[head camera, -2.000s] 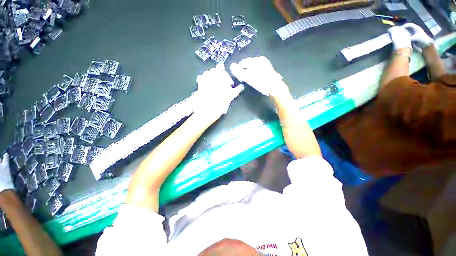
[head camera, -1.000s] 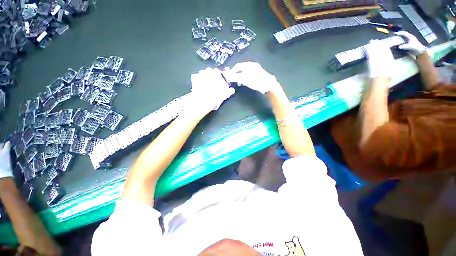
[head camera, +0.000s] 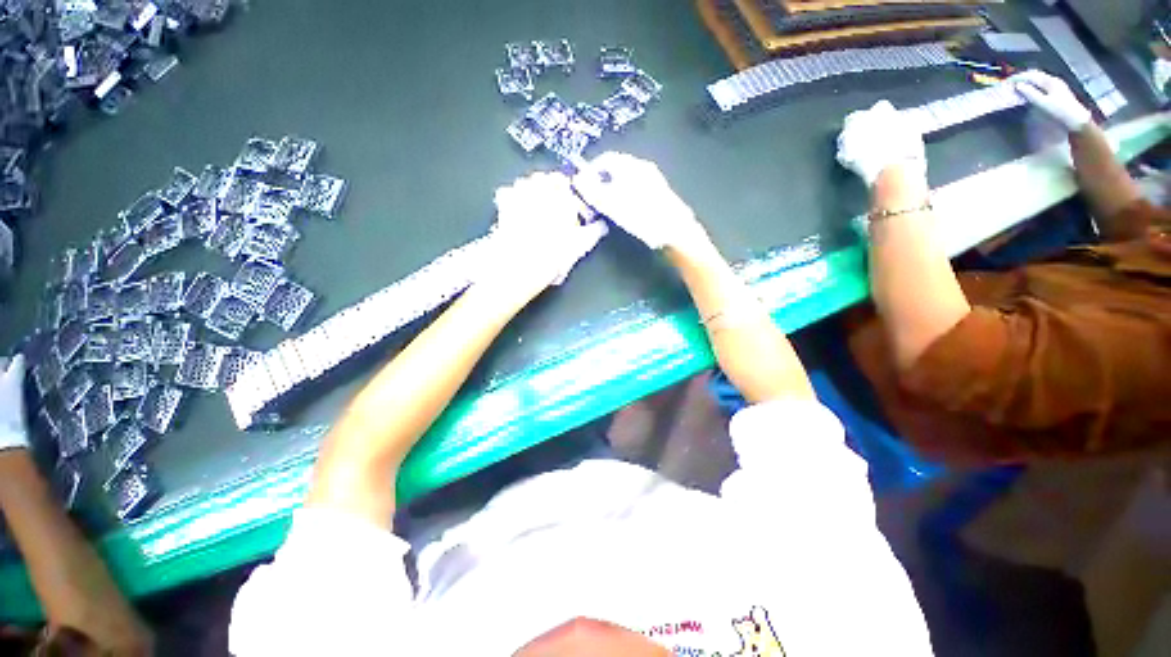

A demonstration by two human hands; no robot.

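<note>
My left hand (head camera: 539, 229), in a white glove, is closed round the right end of a long pale ribbed row of joined pieces (head camera: 366, 316). The row slants down to the lower left over the dark table. My right hand (head camera: 636, 199), also gloved, meets the left hand at the row's end. Its fingertips are near a small slotted piece (head camera: 569, 144); whether it grips one cannot be told. Loose slotted pieces (head camera: 546, 118) lie just beyond my hands. A larger group of loose pieces (head camera: 161, 302) lies at the left.
A dense heap of pieces (head camera: 77, 51) is at the far left. The green table edge (head camera: 565, 404) runs before me. A gloved hand (head camera: 10, 404) is at the left rim. At right, another worker's hands (head camera: 884, 141) hold a row. Stacked brown-edged boards (head camera: 835, 19) stand behind.
My hands stay together at the row's end; the right hand has shifted slightly toward the loose pieces. The right-hand worker's near hand has moved left along their row.
</note>
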